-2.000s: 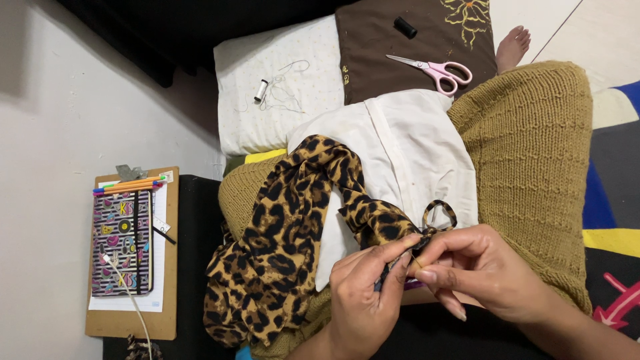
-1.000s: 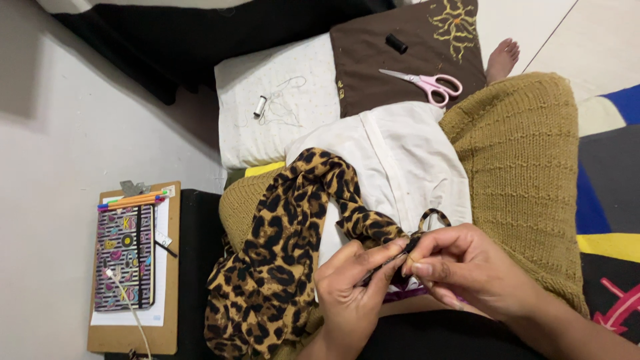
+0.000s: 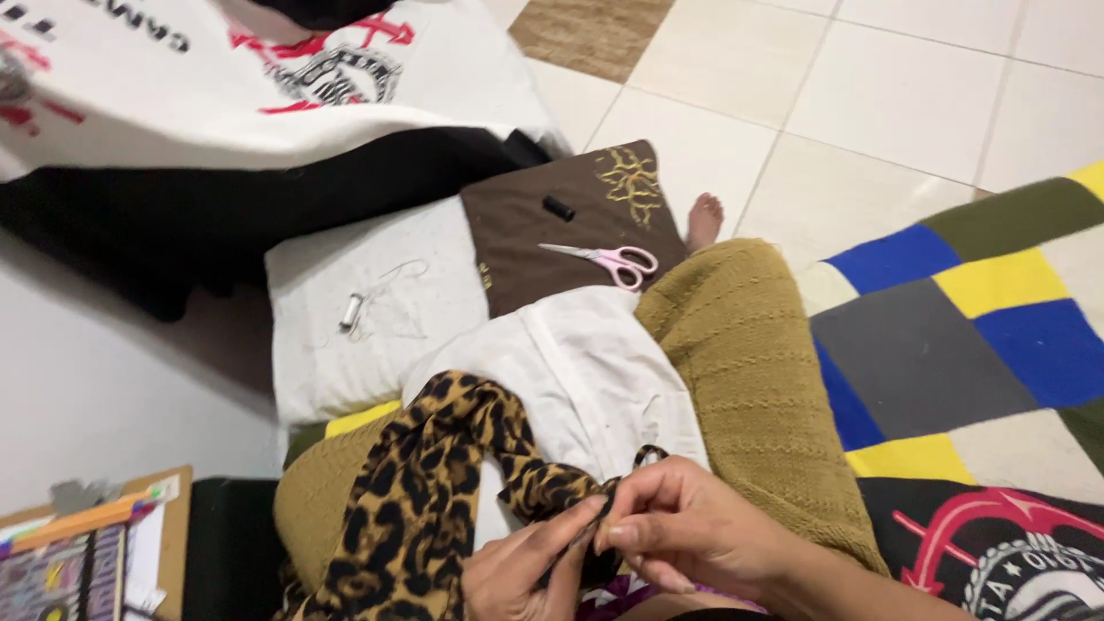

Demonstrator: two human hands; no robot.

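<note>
Leopard-print fabric (image 3: 397, 509) lies over the lap and runs up to my hands. My left hand (image 3: 526, 569) pinches its gathered edge between thumb and fingers. Beside it, almost touching, my right hand (image 3: 681, 517) has thumb and index finger pressed together at the same edge; whether a needle or thread is between them is too small to tell. A thin loop of the print (image 3: 651, 453) stands above the right hand. Beneath is white cloth (image 3: 586, 371). Pink-handled scissors (image 3: 608, 259) and a black thread spool (image 3: 559, 208) rest on a brown embroidered cushion (image 3: 535, 207).
A white spool (image 3: 351, 312) with loose thread lies on a white cushion (image 3: 302, 371). At lower left is a clipboard (image 3: 177, 535) with pens and a patterned notebook (image 3: 69, 573). Mustard knit fabric (image 3: 742, 371) covers the legs. Patchwork cloth (image 3: 931, 362) spreads at right over floor tiles.
The view has swung up and right, showing more floor and bedding. Both hands stay together at the edge of the leopard-print fabric.
</note>
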